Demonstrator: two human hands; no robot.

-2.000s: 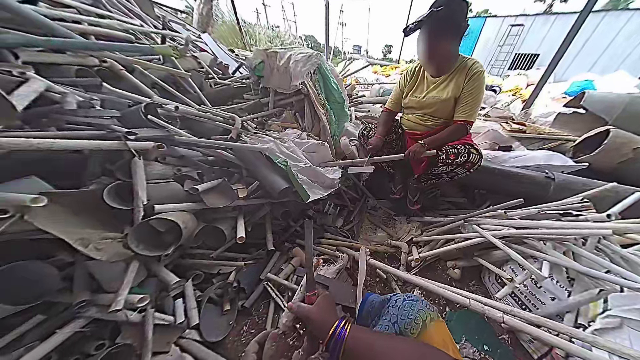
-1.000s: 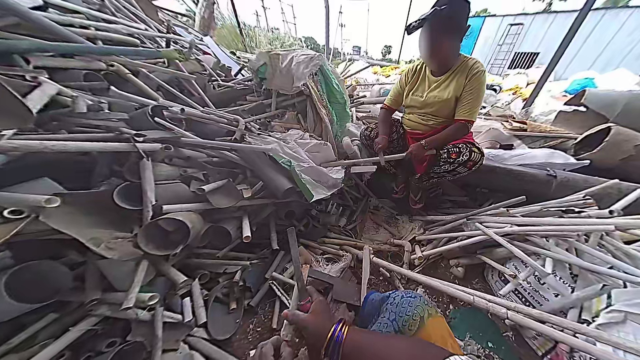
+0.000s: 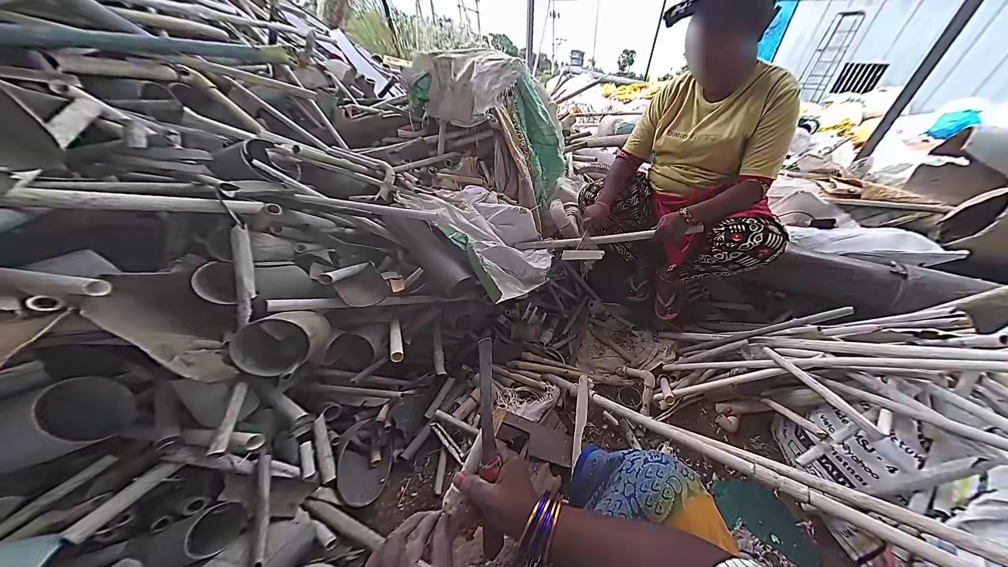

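Note:
My right hand [image 3: 504,492], with bangles at its wrist, is closed around the red handle of a knife-like tool, whose long dark blade [image 3: 487,402] points up and away from me. Low at the frame's bottom edge, my left hand [image 3: 413,539] has its fingers bent against a pale pipe piece [image 3: 465,480] that lies beside the tool's handle. Part of my left hand is cut off by the frame. Patterned blue cloth [image 3: 630,488] covers my leg, right of the right hand.
Plastic pipes [image 3: 291,342] lie heaped on the left. Long thin pipes [image 3: 756,465] spread across the right. Ahead, a seated person [image 3: 709,150] holds a pale pipe [image 3: 614,238] in both hands, beside a large grey pipe [image 3: 858,279]. A white sack [image 3: 504,252] lies on the heap.
My left hand shows more plainly beside the right than one second ago. The dark blade, tilted left then, stands closer to upright now.

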